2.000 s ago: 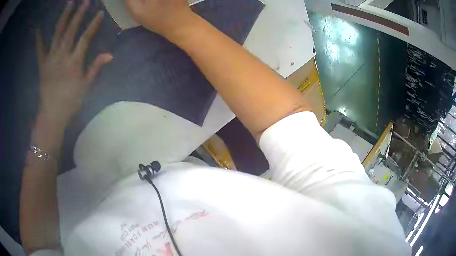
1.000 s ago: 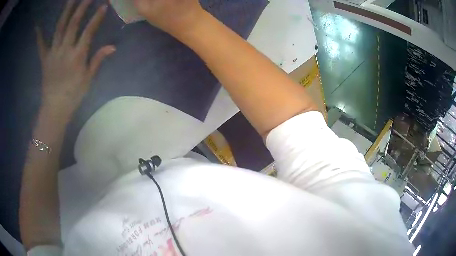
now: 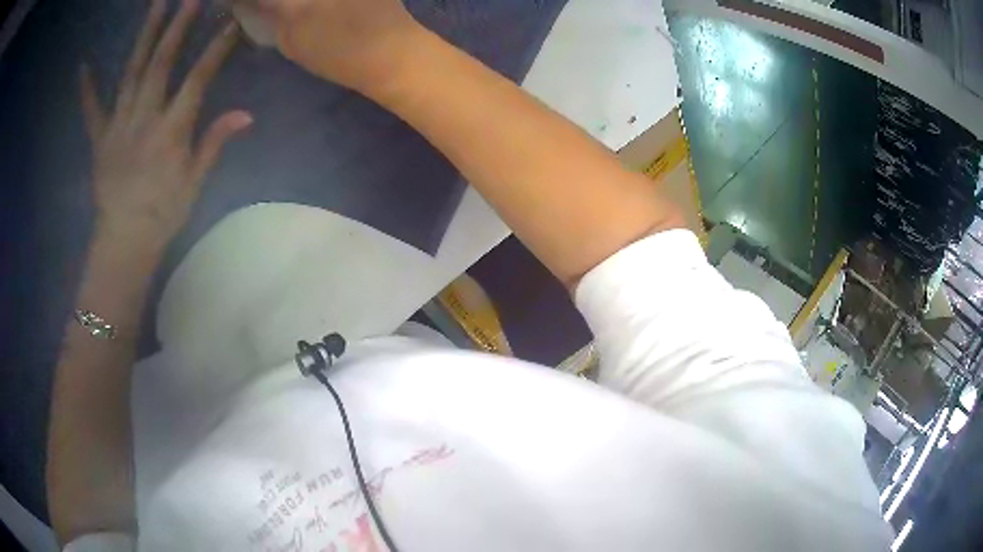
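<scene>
A dark navy fabric panel (image 3: 334,146) lies flat on the pale table, with a curved cutout and a pointed corner towards me. My left hand (image 3: 146,151) lies palm down on the fabric at the left, fingers spread, holding nothing. My right hand (image 3: 323,38) is at the top edge over the fabric, fingers bent and partly cut off by the picture's edge. A small pale patch shows at its fingertips; whether it is a held piece is unclear. Plain white paper (image 3: 270,280) shows inside the fabric's curve and beyond its right edge.
Brown cardboard with yellow strips (image 3: 474,315) and dark material (image 3: 530,302) are below the table's near edge. Green floor (image 3: 760,140) lies to the right. A white bench or rack edge crosses the top right, with a metal rack (image 3: 889,350) and clutter at far right.
My right hand has moved left, towards my left hand. The pale piece that stuck out beside it is now mostly out of sight. My left hand has hardly moved.
</scene>
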